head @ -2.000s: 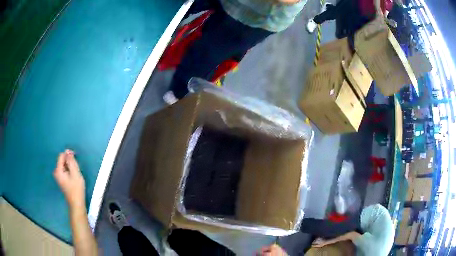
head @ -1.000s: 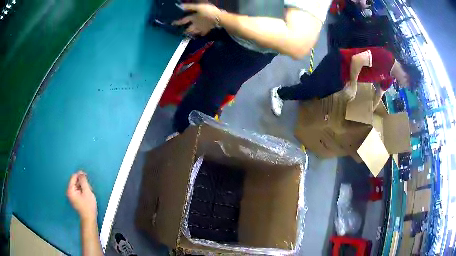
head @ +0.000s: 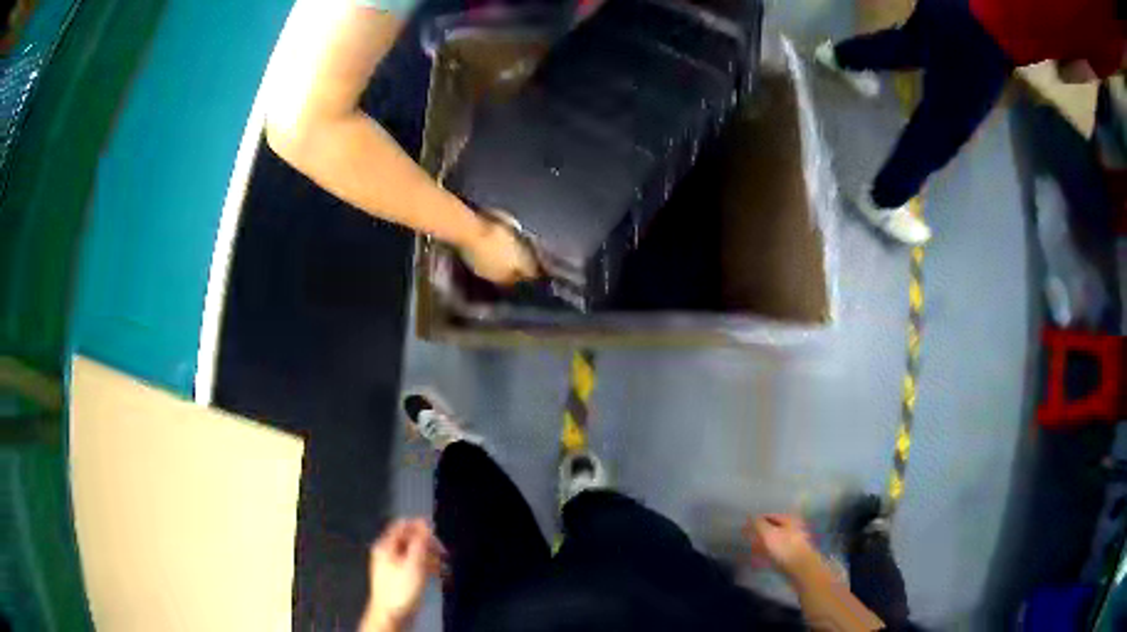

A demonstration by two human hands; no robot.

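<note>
A large open carton (head: pixel 772 204) with clear plastic film over its rim stands on the floor in front of me. Another person's hand (head: pixel 501 251) holds a large dark stack (head: pixel 544 161) tilted at the carton's opening, partly inside it. My left hand (head: pixel 404 562) is at the bottom, left of my legs, blurred, with its fingers loosely curled. My right hand (head: pixel 781 541) is at the bottom right, also blurred. I see nothing in either hand, and neither touches the carton. The dark stack hides much of the carton's inside.
A teal bench (head: pixel 161 235) with a white edge and a tan cardboard sheet (head: pixel 185 494) is on the left. Yellow-black floor tape (head: pixel 912 358) runs at right, with another strip between my legs. A person in red (head: pixel 945 99) is upper right. A red stool (head: pixel 1078 377) is far right.
The other person's dark stack has moved from over the bench into the carton's opening. My view has shifted, and the carton now sits higher in it. My left hand is now off the bench.
</note>
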